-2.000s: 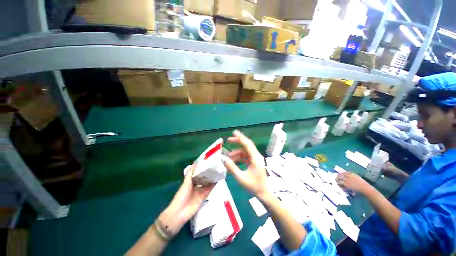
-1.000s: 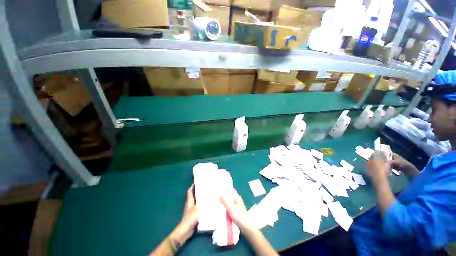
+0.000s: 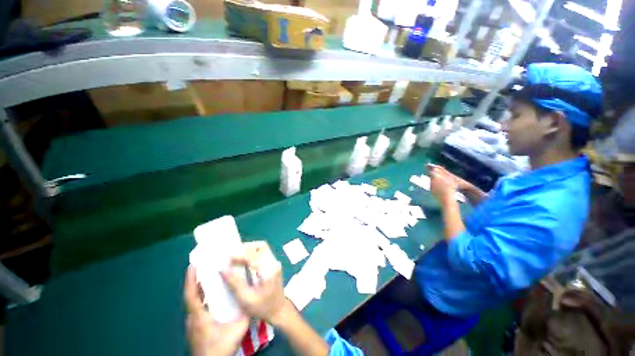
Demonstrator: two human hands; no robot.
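Note:
A white carton (image 3: 217, 268) is in front of me, held up between my hands. My left hand (image 3: 212, 327) holds it from the left and below. My right hand (image 3: 263, 295) has its fingers on the carton's front and right side, where a pale flap or second carton shows, blurred. Cartons with red stripes (image 3: 257, 336) lie below, partly hidden by my hands. Small white paper inserts (image 3: 348, 226) lie in a loose spread heap to the right. A finished white box (image 3: 291, 172) stands upright on the green belt.
Several more white boxes (image 3: 358, 156) stand along the belt towards the back right. A coworker in blue (image 3: 515, 222) sits at right, hands over the table. A blue stool (image 3: 411, 330) is below. A grey shelf (image 3: 257, 66) crosses above the belt.
The view has turned right. My hands were on the cartons at the table; now they hold a white carton raised. The belt row shows one more box, and the coworker's hands have moved.

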